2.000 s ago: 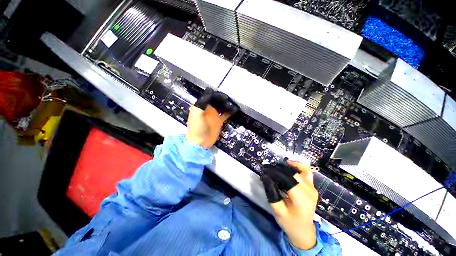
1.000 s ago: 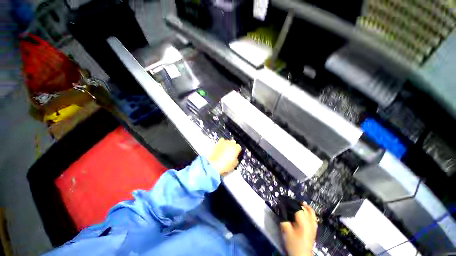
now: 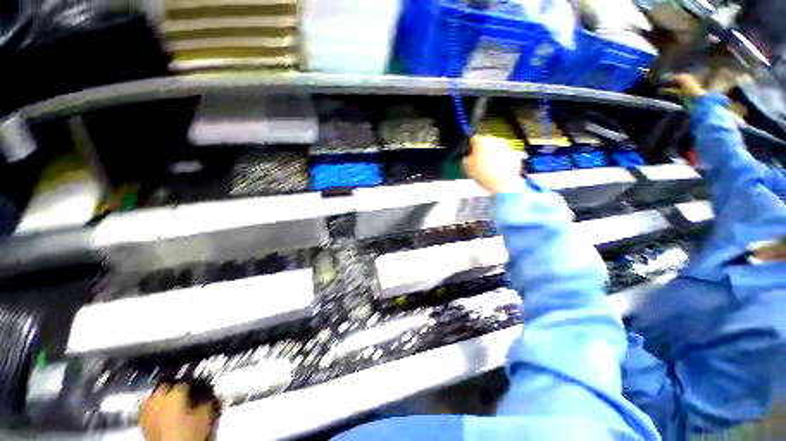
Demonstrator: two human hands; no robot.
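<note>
A black circuit board (image 3: pixel 345 284) with white print lies across the view, blurred. Silver heatsinks (image 3: pixel 198 312) stand on it in two rows. My left hand (image 3: pixel 181 412) is at the bottom left, over the board's near edge, blurred, with a black cover at its fingers; whether it holds anything cannot be told. My right hand (image 3: pixel 495 164) is stretched out over the far heatsinks, at the front of the parts bins; its fingertips are blurred and their contents cannot be told.
A silver rail (image 3: pixel 371 379) runs along the near side. Behind the boards are bins with a bright blue heap (image 3: pixel 345 175) and grey parts (image 3: pixel 269 175). Blue crates (image 3: pixel 431 43) sit on the upper shelf. A coworker's blue sleeve (image 3: pixel 720 172) reaches in at the right.
The view has swung right and up, showing the shelf, bins and coworker. My right hand has moved from the board to the bins. My left hand remains low over the board.
</note>
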